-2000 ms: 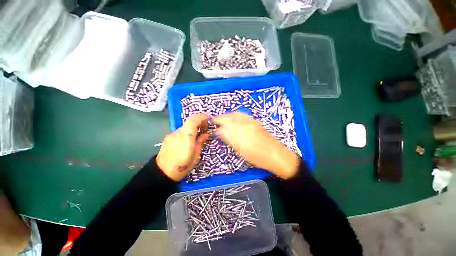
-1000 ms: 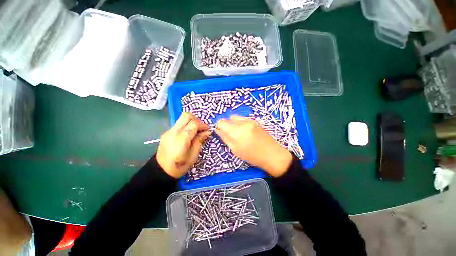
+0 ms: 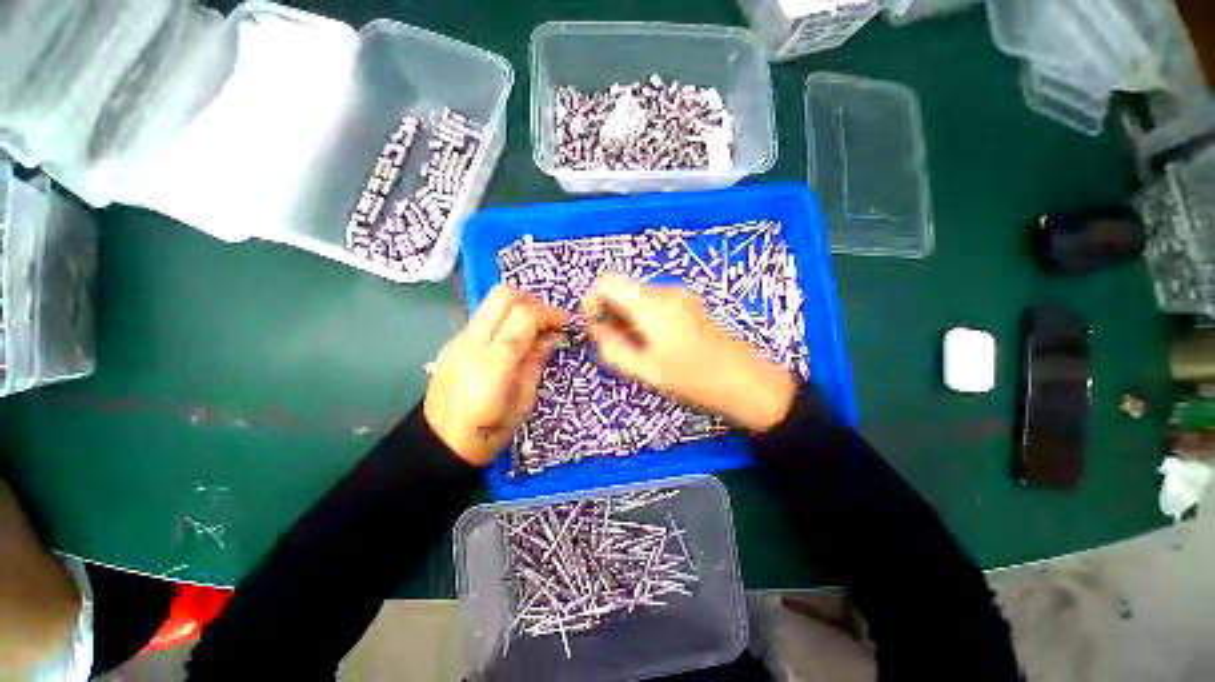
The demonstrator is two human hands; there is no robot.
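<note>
The blue tray (image 3: 833, 307) holds many short metal sleeves (image 3: 606, 413) at the left and bottom and long thin pins (image 3: 766, 287) at the right. My left hand (image 3: 490, 373) is over the tray's left side, fingertips pinched; a small bright pin end shows at its left edge. My right hand (image 3: 680, 349) is over the tray's middle, fingers curled, its fingertips close to my left fingertips. Something small and dark is between the fingertips, too small to make out. Whether the right hand grips anything is hidden by its fingers.
A near clear box (image 3: 729, 573) holds crisscrossed pins. A far clear box (image 3: 653, 177) holds short fittings; a left clear box (image 3: 496, 113) holds short cylinders. A flat lid (image 3: 873, 167), white case (image 3: 969, 361), black phone-like rectangle (image 3: 1055, 400) and dark pouch (image 3: 1089, 240) lie right. Another person's arm (image 3: 33, 586) shows lower left.
A long pin stuck out left of my left hand a second ago; now only a short end shows. My right hand has lifted its fingers slightly. The whole view has shifted a little.
</note>
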